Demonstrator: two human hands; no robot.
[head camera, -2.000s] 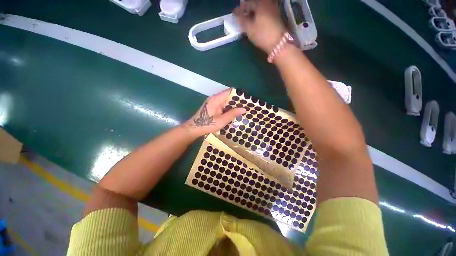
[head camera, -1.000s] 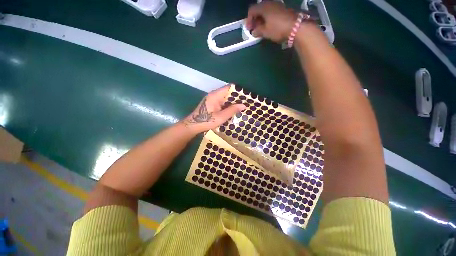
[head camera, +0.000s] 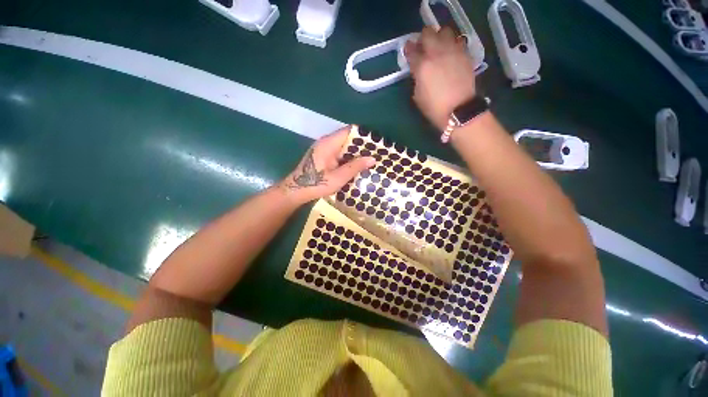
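My left hand (head camera: 330, 165) holds the left corner of an adhesive dot sheet (head camera: 404, 194), cream with rows of black dots, its thumb on top. It lies over another dot sheet (head camera: 365, 273) below. My right hand (head camera: 441, 66), with a watch and a pink-white bracelet, is over white plastic housings beyond the white strip. Its fingers touch the solid end of one housing (head camera: 373, 68); another housing (head camera: 471, 46) lies partly behind the hand. The fingertips are blurred, and whether they hold a pad or grip a housing cannot be told.
More housings lie on the green surface: one (head camera: 516, 46) right of my hand, one (head camera: 555, 150) near my right forearm, two at the top left, and several at the right. A curved white strip (head camera: 225, 93) crosses the surface. Grey floor with a yellow line is at lower left.
The housings beyond the strip have shifted right. My right hand has moved right and a little nearer, its wrist turned so the watch shows. My left hand stays on the sheet.
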